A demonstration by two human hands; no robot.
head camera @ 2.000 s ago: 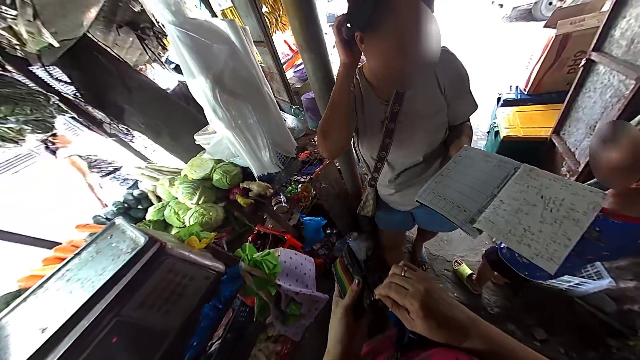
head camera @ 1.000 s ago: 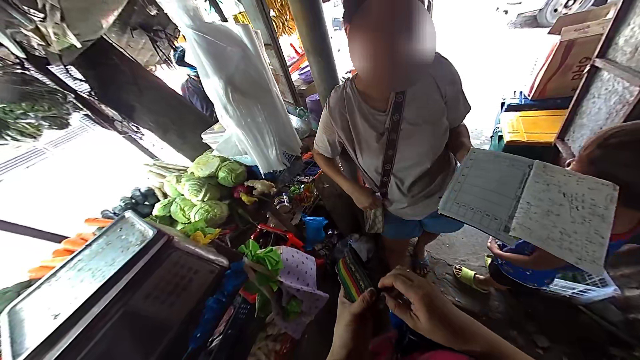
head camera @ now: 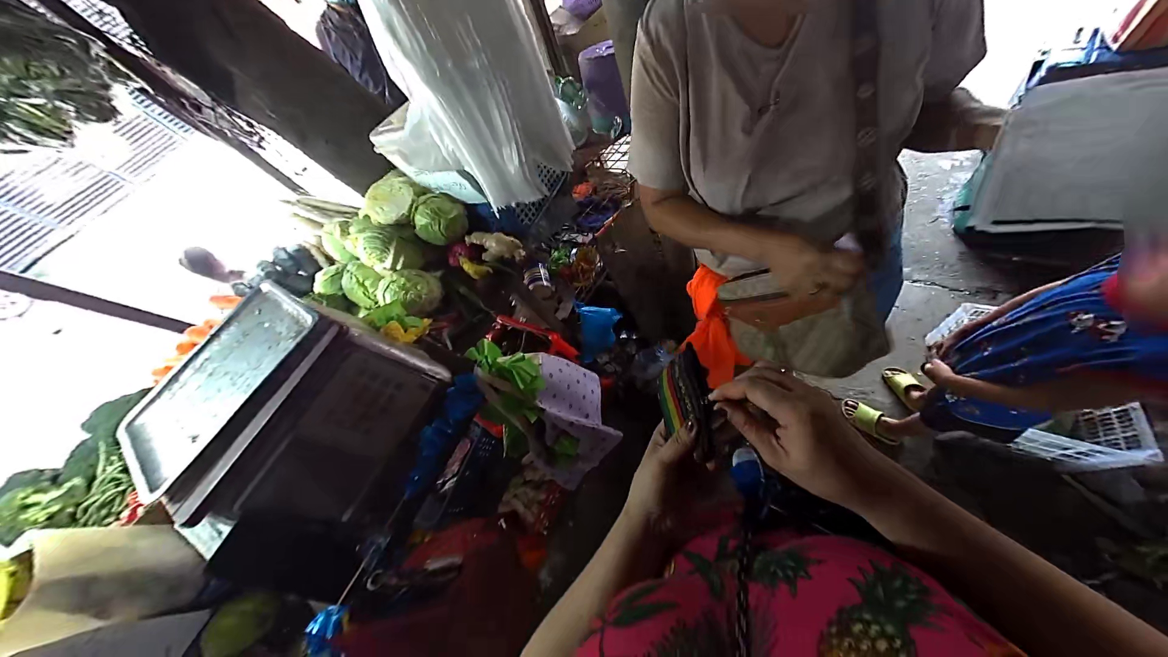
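Note:
My left hand (head camera: 664, 465) grips a small dark purse (head camera: 683, 401) with red, yellow and green stripes, held upright before my body. The fingertips of my right hand (head camera: 785, 420) are pinched at the purse's right edge; whether something thin is between them cannot be told. Just beyond my hands, an orange plastic bag (head camera: 712, 319) hangs beside a person's shoulder bag (head camera: 803, 324). That person stands facing me with one hand at the bag. Left of the purse is a purple patterned box (head camera: 575, 411) with green leaves (head camera: 511, 379) against it.
A weighing scale with a metal tray (head camera: 219, 383) stands at the left. Behind it lie cabbages (head camera: 388, 251), carrots and green beans (head camera: 108, 488). Clear plastic bags (head camera: 474, 91) hang above. At the right, a second person in blue is beside a white plastic crate (head camera: 1095, 433).
The view has tilted down. The standing person's hand, near the head two seconds ago, is now at the shoulder bag. My left hand keeps hold of the purse, with my right hand close to it.

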